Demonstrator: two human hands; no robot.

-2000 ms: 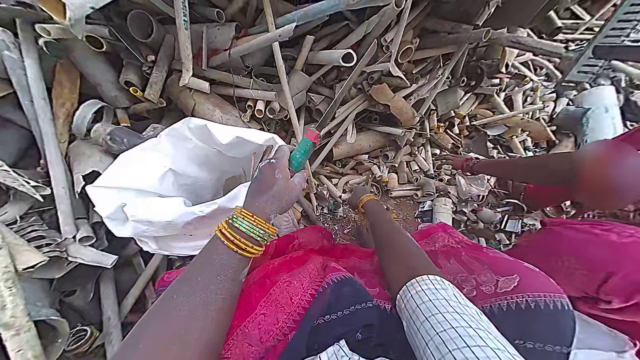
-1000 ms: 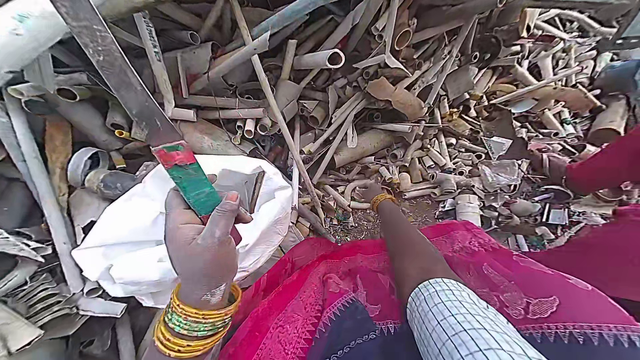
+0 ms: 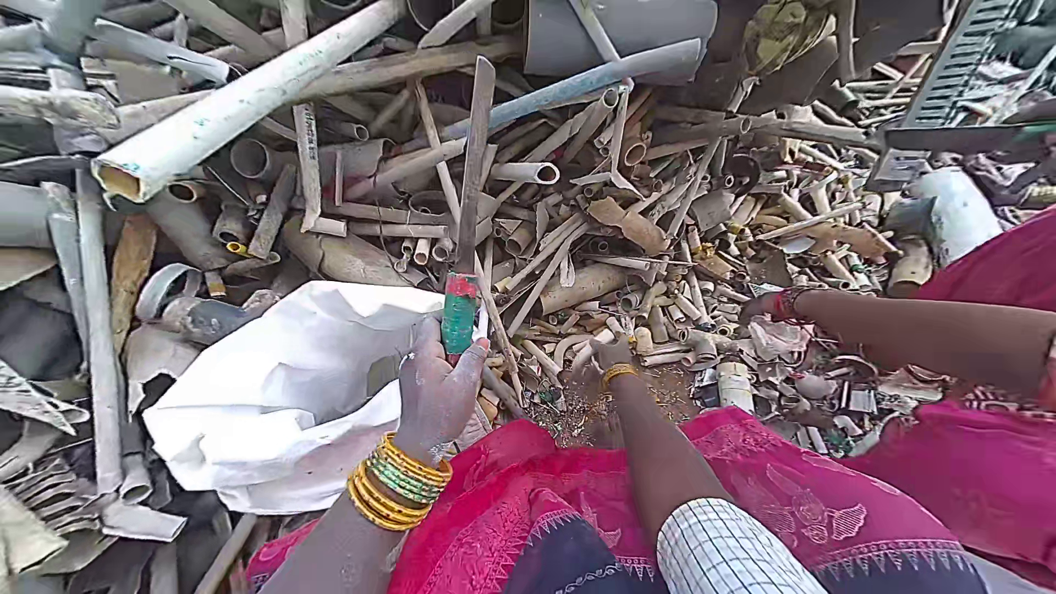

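Note:
My left hand [image 3: 441, 384] grips the green and red taped handle of a long flat blade [image 3: 474, 165], which points up and away. A small white piece shows beside the handle at my thumb. Just left of this hand lies a white sack [image 3: 264, 396] with its mouth spread wide. My right hand [image 3: 610, 355] reaches low into the heap of small plastic pipe pieces [image 3: 660, 326]; its fingertips are at a pale piece, and whether they hold it I cannot tell. Yellow bangles are on both wrists.
Long pipes lie across the heap, among them a thick white pipe [image 3: 247, 103] at upper left and a bluish one [image 3: 577, 82]. Another person's hand [image 3: 763, 307] reaches into the scrap at right. A grey slatted plastic crate [image 3: 957, 66] is at upper right.
The blade, tilted to the upper left a second ago, now points nearly straight away from me. A grey flat piece seen by my left hand then no longer shows there. My right hand remains low at the heap.

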